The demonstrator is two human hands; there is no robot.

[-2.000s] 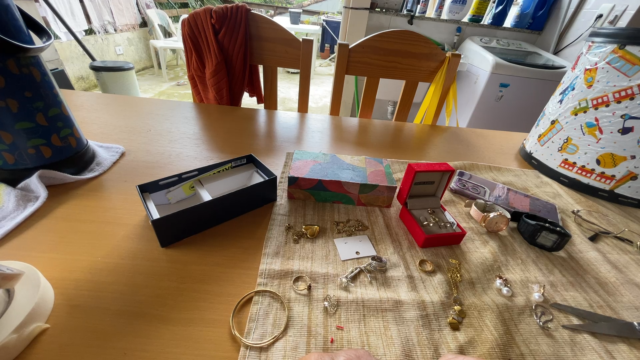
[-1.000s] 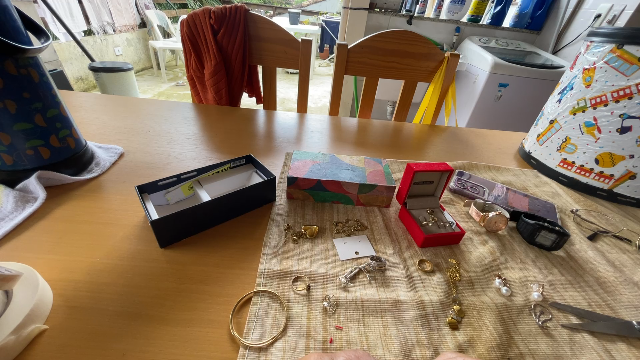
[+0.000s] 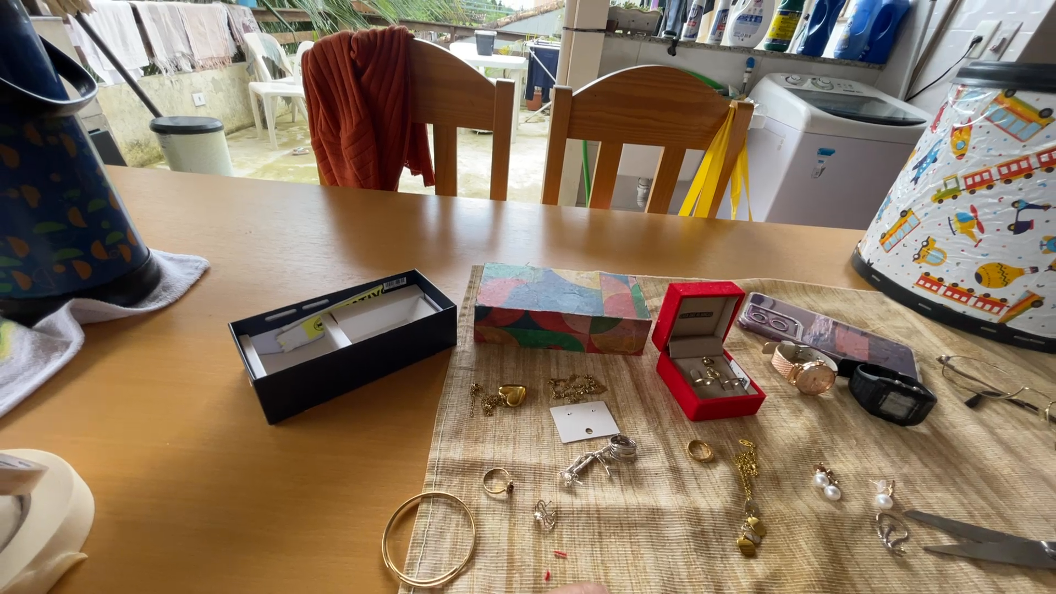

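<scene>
Only a sliver of my left hand (image 3: 579, 589) shows at the bottom edge, below small red bits (image 3: 559, 554); its fingers and anything in them are hidden. My right hand is out of view. Nearby on the woven mat lie a gold bangle (image 3: 386, 540), a ring with a dark stone (image 3: 497, 482), a small silvery piece (image 3: 544, 515) and silver rings (image 3: 622, 448). Farther right are a gold ring (image 3: 700, 450), a gold chain with pendants (image 3: 747, 528), pearl earrings (image 3: 827, 483) and scissors (image 3: 982, 542). An open red jewellery box (image 3: 711, 406) holds small jewellery.
An open dark box (image 3: 355, 373) and a patterned box (image 3: 561, 318) stand behind the jewellery. A phone (image 3: 850, 330), two watches (image 3: 804, 370), eyeglasses (image 3: 998, 388) and a vehicle-print container (image 3: 965, 206) are at right. A dark patterned container (image 3: 62, 190) on a towel and a tape roll (image 3: 49, 520) are at left.
The sliver of my right hand seen at the bottom edge in the earlier frames has dropped out of view. The jewellery and boxes have not moved.
</scene>
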